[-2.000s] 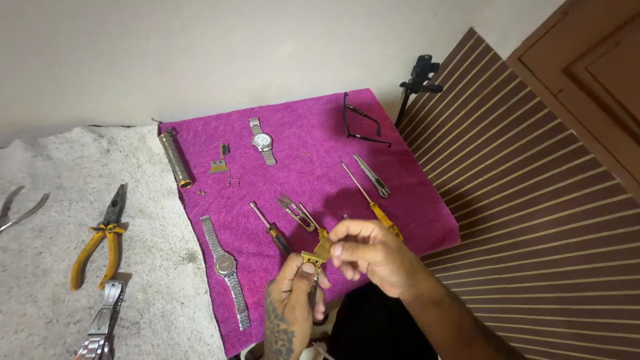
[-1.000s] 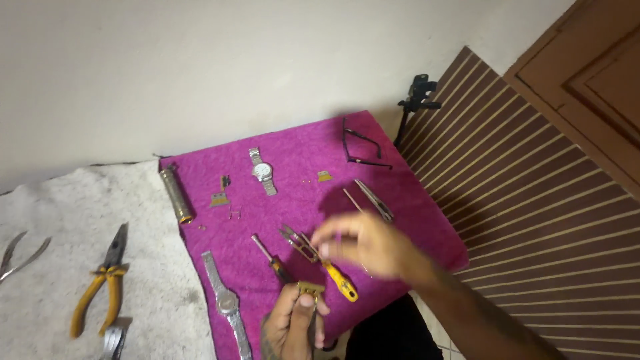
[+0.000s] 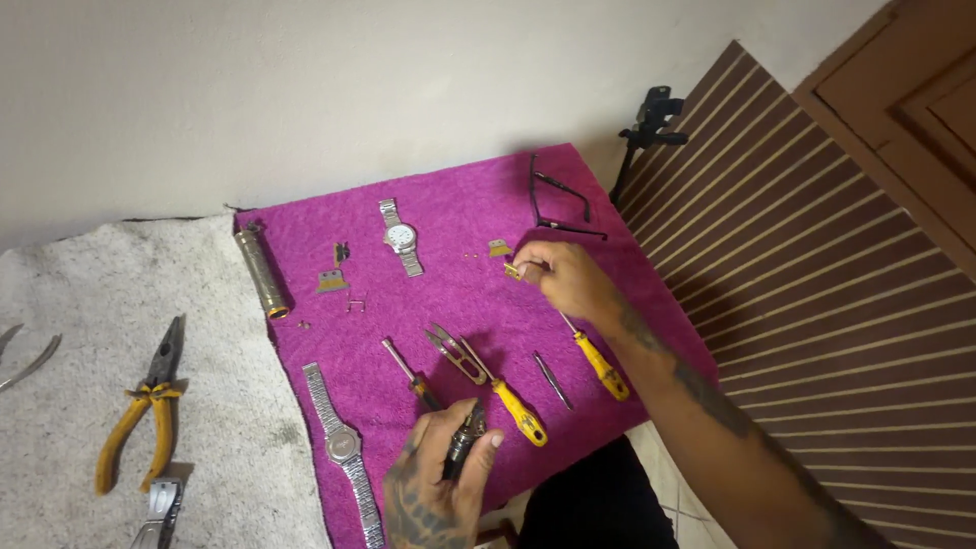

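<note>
My left hand (image 3: 438, 473), low in the view, holds a dark metal device (image 3: 463, 442), apparently a hair trimmer's body, between thumb and fingers. Farther up on the magenta towel, my right hand (image 3: 560, 274) pinches a small gold metal part (image 3: 512, 271). Just beyond it lies a toothed clipper blade (image 3: 499, 248). Another toothed blade (image 3: 332, 281) rests to the left, beside a small dark part (image 3: 341, 254) and a bent wire spring (image 3: 357, 303). Between the hands are thread snips (image 3: 456, 354), a yellow-handled screwdriver (image 3: 520, 413) and metal tweezers (image 3: 553, 381).
Two wristwatches (image 3: 400, 236) (image 3: 342, 444), an engraved metal cylinder (image 3: 261, 272) and black eyeglasses (image 3: 560, 221) lie on the towel (image 3: 427, 305). Another yellow screwdriver (image 3: 601, 366) is below my right forearm. Yellow-handled pliers (image 3: 156, 404) rest on white cloth. A phone mount (image 3: 656, 118) stands beyond the towel's far right corner.
My right hand, near my left two seconds ago, has moved away toward the eyeglasses and now holds a small gold part. A toothed blade shows on the towel there since one second ago.
</note>
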